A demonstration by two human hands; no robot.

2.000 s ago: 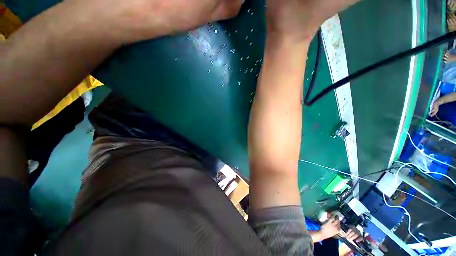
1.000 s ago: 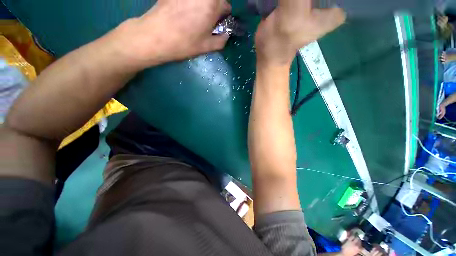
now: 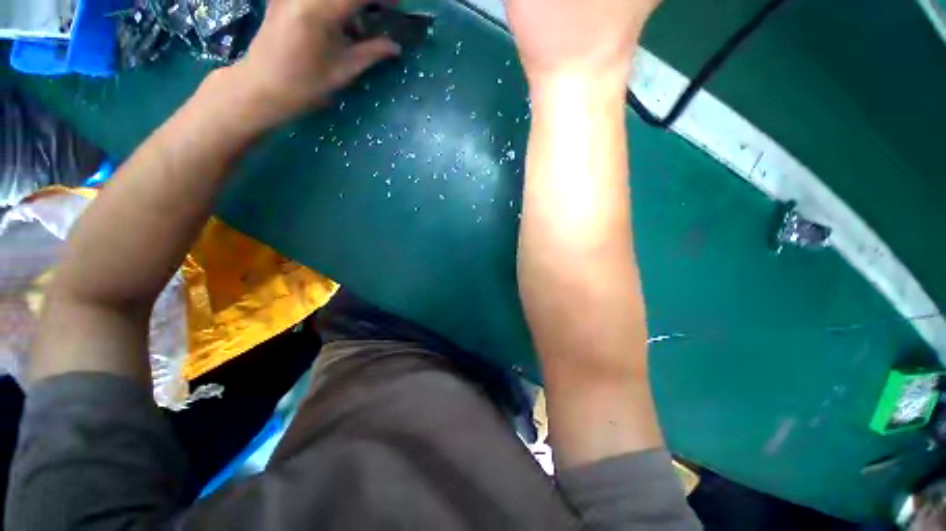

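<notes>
My left hand is at the upper left, its fingers on a dark circuit board assembly that it pinches just above the green bench. My right hand is at the top centre, cut off by the picture's top edge. Its fingers are out of the picture, so what it holds is hidden. Tiny white specks are scattered on the green surface between my arms. A black cord runs to the right of my right hand.
A tangled pile of board assemblies lies at the upper left beside a blue bin. A stray board lies by the pale curved strip. A green block is at lower right. A yellow-orange sack is beside my lap.
The view has shifted left, bringing the pile and blue bin into sight. My left hand with the board has moved left, away from my right hand. My right hand is now more cut off.
</notes>
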